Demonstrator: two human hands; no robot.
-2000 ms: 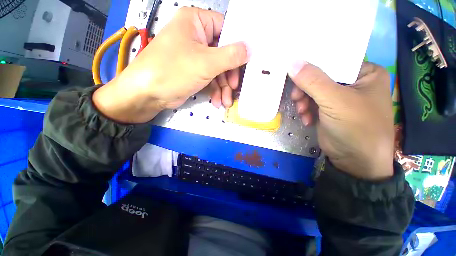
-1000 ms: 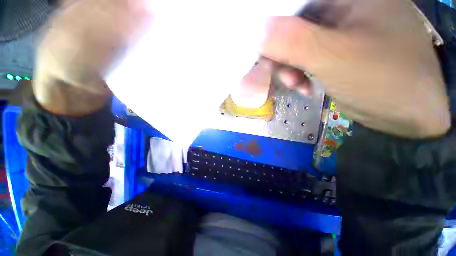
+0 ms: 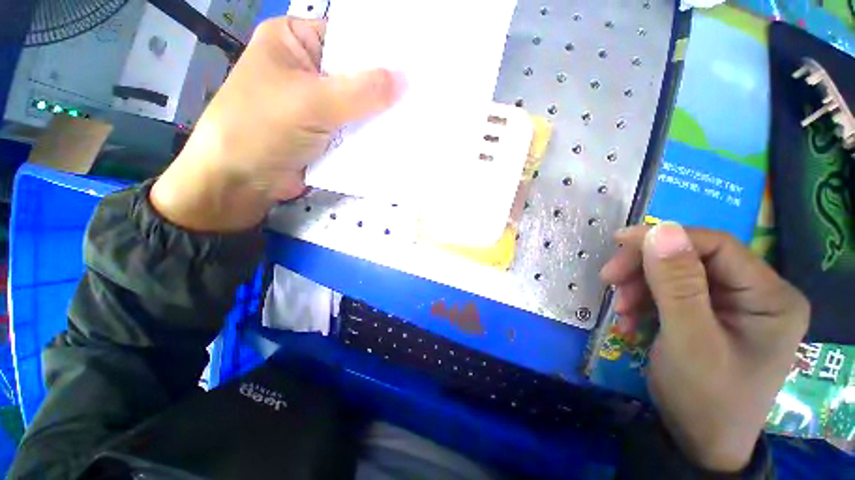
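Observation:
My left hand [image 3: 272, 127] grips a plain white sheet [image 3: 422, 56] by its left side, thumb on top. The sheet lies over part of a white cover plate [image 3: 483, 187] with small slots near its upper right end. The cover rests on a yellow positioning fixture [image 3: 489, 255] on the perforated work plate [image 3: 572, 178]. My right hand [image 3: 722, 328] is off to the right, fingers apart, holding nothing, near the plate's right edge.
A keyboard [image 3: 450, 366] lies along the bench front below a blue edge [image 3: 375, 286]. A blue tote [image 3: 56, 253] is at left. A black mouse pad [image 3: 806, 169] lies at right beside a blue-green printed booklet [image 3: 717, 141]. A fan [image 3: 75, 14] and pale machine stand upper left.
The raised white sheet has come down over the plate in my left hand. My right hand has let go of it and moved right and down. The slotted cover now shows.

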